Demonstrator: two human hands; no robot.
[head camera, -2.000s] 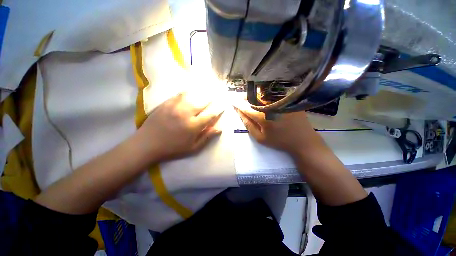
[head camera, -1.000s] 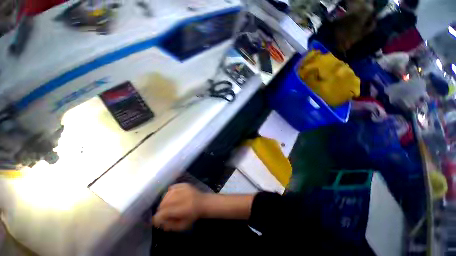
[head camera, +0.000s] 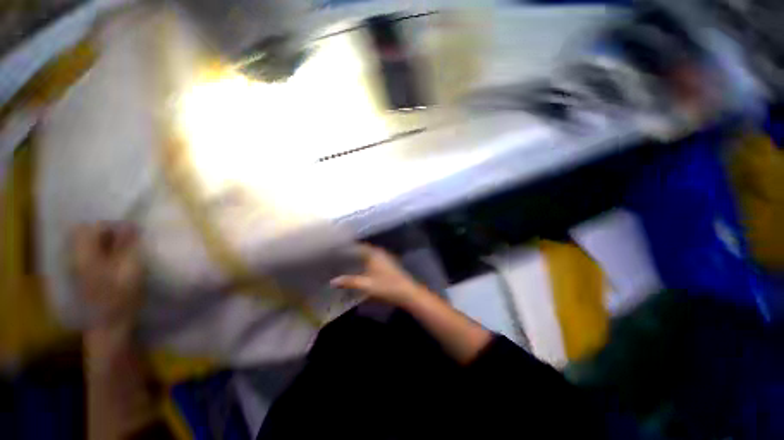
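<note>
The view is blurred. The white fabric panel with mustard-yellow strips lies on the machine table at left and hangs over its front edge. My left hand is on the white panel at far left; blur hides whether its fingers grip the cloth. My right hand is in front of the table edge, beside the panel's right edge, with thumb and a finger apart and nothing visible between them. The sewing machine's needle area is at upper left, partly lost in lamp glare.
A smartphone stands on the machine bed. Blurred dark tools lie farther right. White and yellow cut pieces are right of my lap. A blue crate and yellow cloth are at far right.
The view has swung back left from the right-hand crates to the table and fabric. My left hand has come into view. My right hand's fingers have opened from a closed shape.
</note>
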